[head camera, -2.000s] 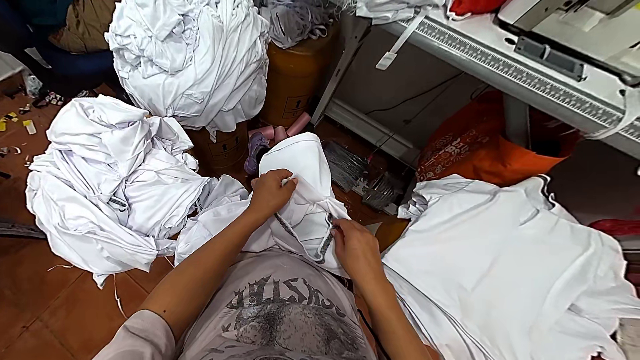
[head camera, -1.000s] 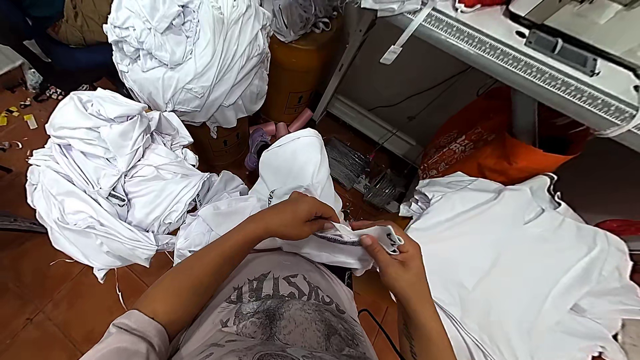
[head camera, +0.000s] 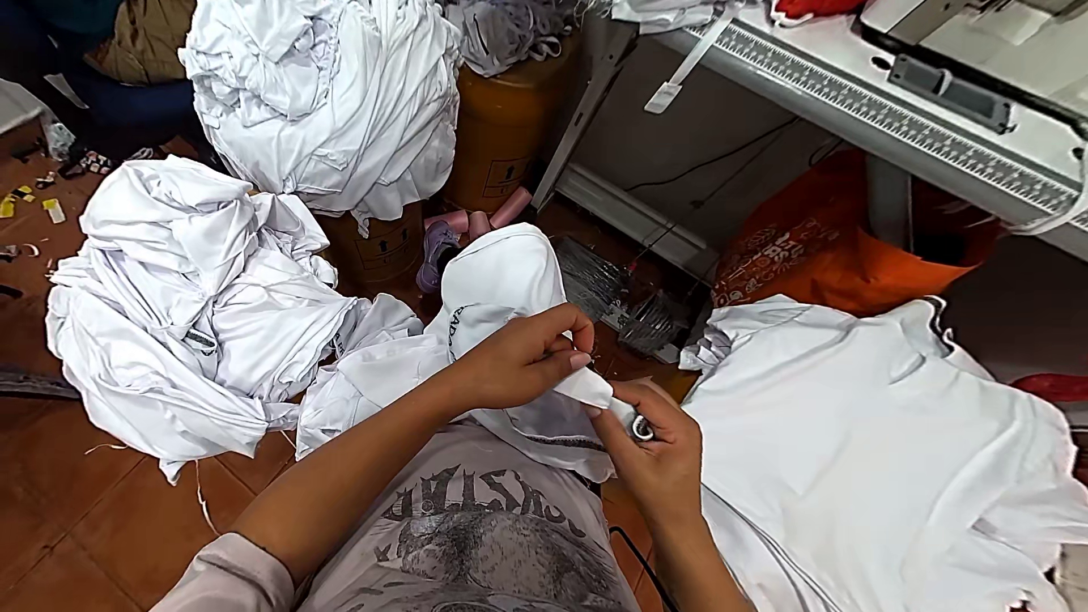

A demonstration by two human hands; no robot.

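A white fabric garment [head camera: 501,272] with dark print and a dark-edged seam lies across my lap. My left hand [head camera: 527,357] has thumb and fingertips pinched together at the upper edge of a white fabric strip [head camera: 585,388]. Around the other end of that strip my right hand [head camera: 650,433] is closed, with a rolled, dark-edged end poking out between its fingers. To the left, a heap of white garments [head camera: 195,280] touches the fabric on my lap. Spread out on the right is a stack of white garments [head camera: 858,425].
Another big white fabric pile [head camera: 323,93] stands on a brown drum-like container at the back. A metal-edged table [head camera: 816,76] with a machine part runs along the upper right, an orange bag [head camera: 807,246] beneath it. Pink cones [head camera: 510,208] and plastic-wrapped items [head camera: 595,276] lie on the tiled floor.
Two seconds ago my hands were apart on the garment in my lap; now they are close together at the strip. Since one second ago, my left hand's fingertips have come up above the strip.
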